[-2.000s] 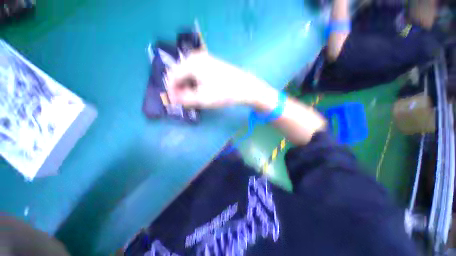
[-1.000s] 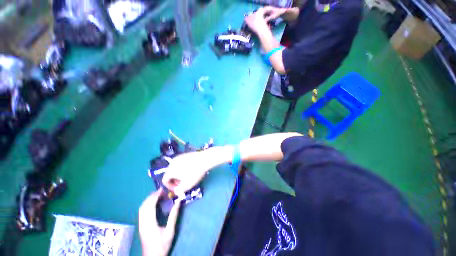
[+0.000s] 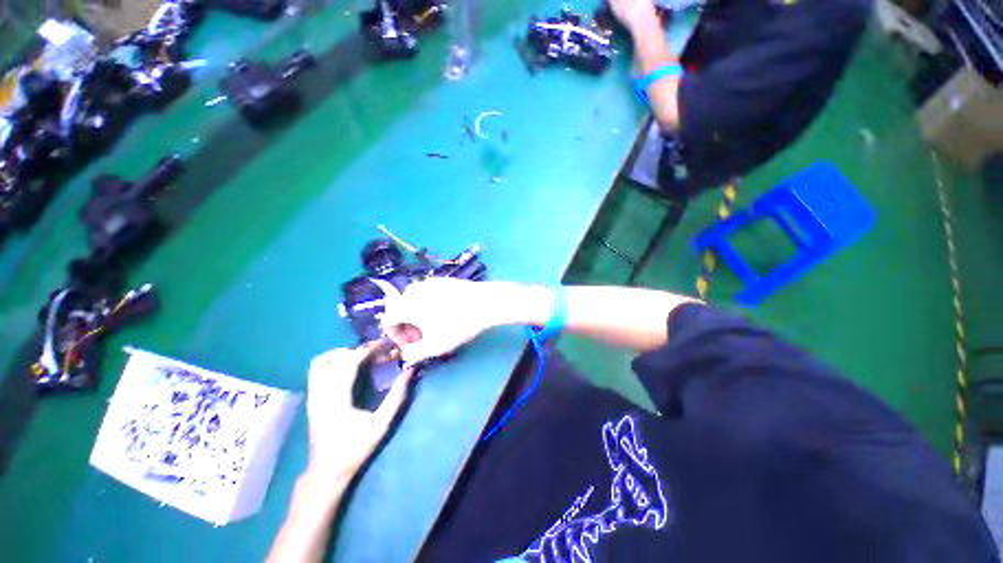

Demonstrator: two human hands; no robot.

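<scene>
A black chassis (image 3: 366, 295) with a white ribbon cable and thin wires lies on the green bench mat in front of me. My right hand (image 3: 445, 317), with a blue wrist strap (image 3: 552, 312), lies over its lower part, fingers bent down onto it. My left hand (image 3: 350, 409) is at its lower edge, thumb and fingers around a small dark part of it. The fingertips of both hands nearly meet there. What exactly they pinch is hidden. A pale yellow wire (image 3: 396, 241) sticks up at the chassis's top.
A white box (image 3: 264, 456) of small strips stands left of my left hand. Similar black units (image 3: 121, 209) lie along the far left and top. A curved white piece (image 3: 487, 117) lies beyond. A person (image 3: 759, 99) works at upper right, near a blue stool (image 3: 794, 229).
The view has swung from a blurred close look to the bench. My left hand has come into view at the chassis. My right hand stays on it.
</scene>
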